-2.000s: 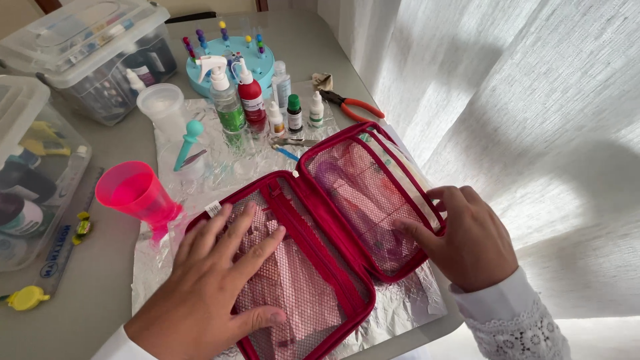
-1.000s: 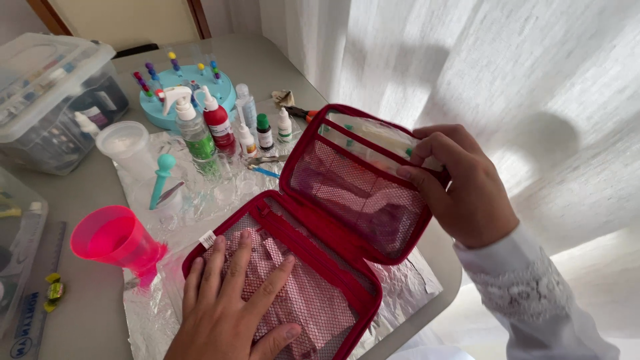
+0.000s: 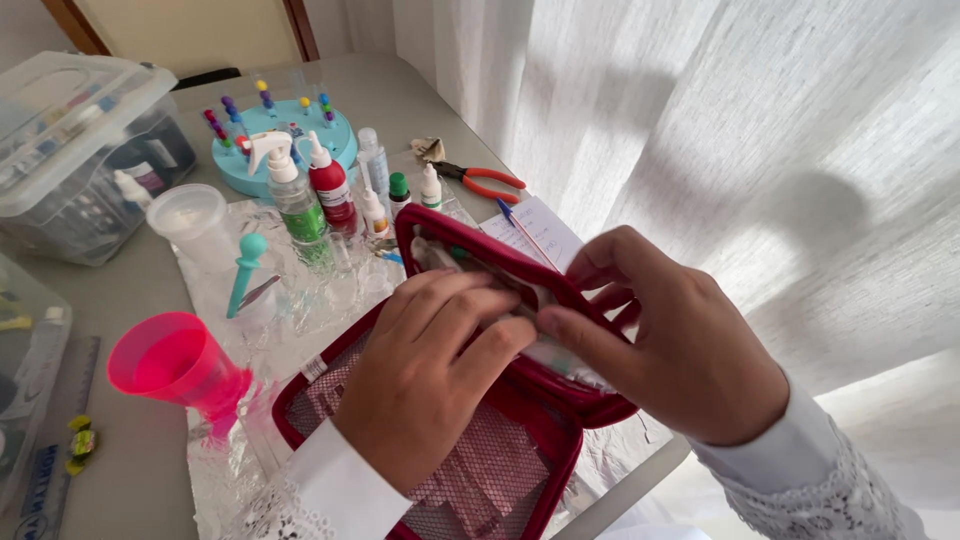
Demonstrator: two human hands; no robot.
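A red zippered case with mesh pockets (image 3: 551,480) lies opened on aluminium foil, its upper half tilted up. My right hand (image 3: 667,337) grips the outer edge of that raised half, thumb inside and fingers behind. My left hand (image 3: 442,367) reaches over the lower half, its fingertips at the pocket of the raised half; whether they pinch anything is hidden. Pale items and clear plastic (image 3: 562,356) show inside this pocket. Patterned pink packets (image 3: 487,457) lie under the lower mesh. A pen (image 3: 525,232) rests on a handwritten paper (image 3: 540,225) behind the case.
Behind stand a spray bottle (image 3: 296,195), a red bottle (image 3: 331,184), small dropper bottles (image 3: 431,187) and orange-handled pliers (image 3: 487,180). A pink cup (image 3: 176,360), a lidless plastic tub (image 3: 195,225) and a turquoise stick (image 3: 246,274) are left. Clear bins (image 3: 82,165) line the far left; a curtain (image 3: 750,187) hangs right.
My left hand has moved from the lower mesh to the raised half's pocket. That half is tilted up more steeply, with my right hand on its edge. The pen and paper have come into sight.
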